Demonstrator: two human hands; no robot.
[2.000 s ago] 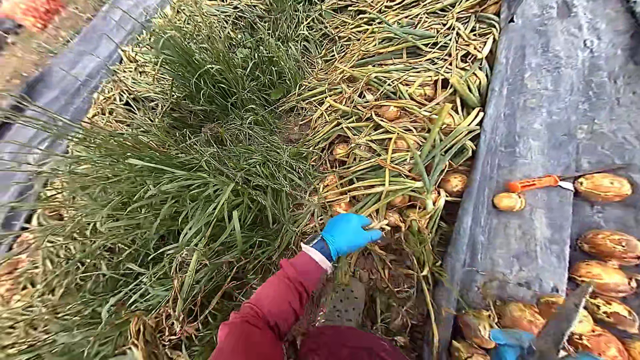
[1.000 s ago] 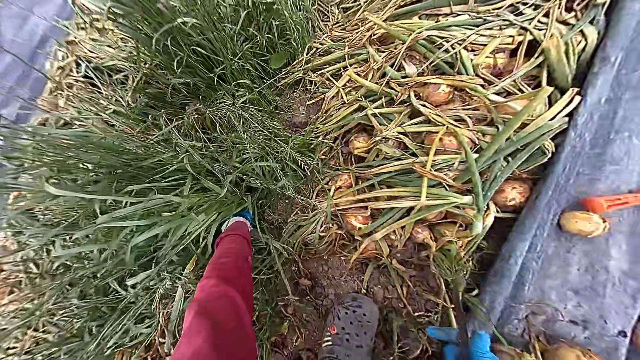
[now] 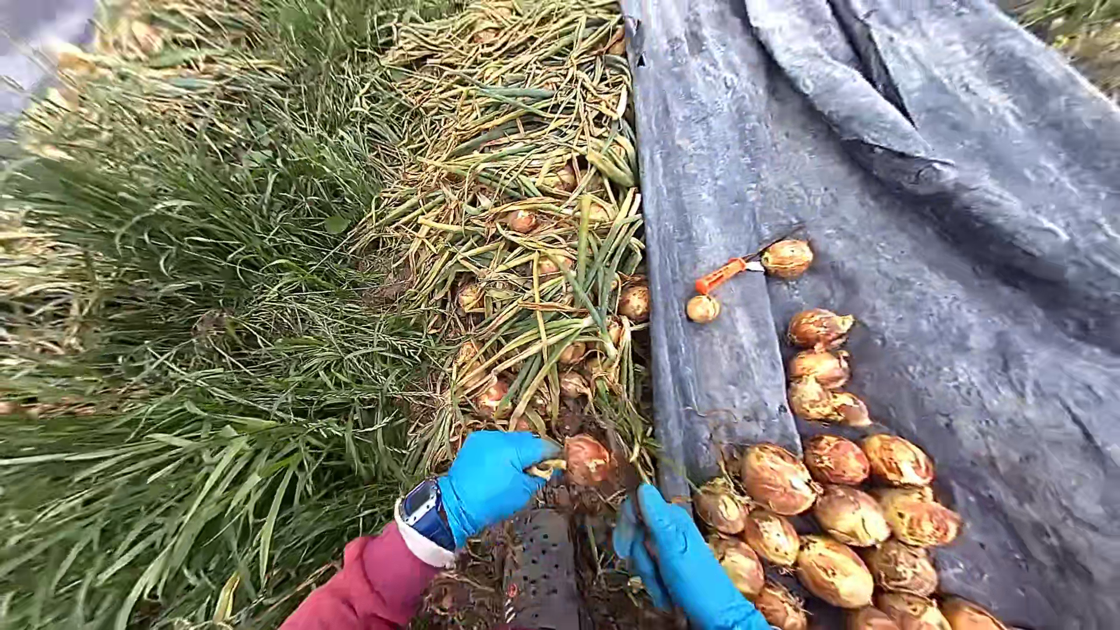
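Observation:
My left hand (image 3: 497, 479), in a blue glove, grips the short neck of an onion (image 3: 588, 460) low in the row, its bulb pointing right. Just right of that bulb is my right hand (image 3: 669, 542), also gloved in blue. Its fingers are curled around something dark and blurred that I cannot make out clearly. Onion tops (image 3: 525, 175), yellow and green, lie flattened over bulbs along the row. An orange-handled knife (image 3: 722, 276) rests on the dark ground sheet (image 3: 709, 376), between a small onion (image 3: 703, 308) and a larger onion (image 3: 787, 259).
Topped onions (image 3: 834, 570) lie grouped on the sheet at the lower right. Tall grass (image 3: 219, 394) fills the left side. A dark perforated clog (image 3: 541, 569) stands on the soil between my hands. The sheet has raised folds (image 3: 875, 131) at the upper right.
My left hand has come out of the grass toward the right and now holds an onion by its neck. My right hand is now beside that bulb. The view has shifted.

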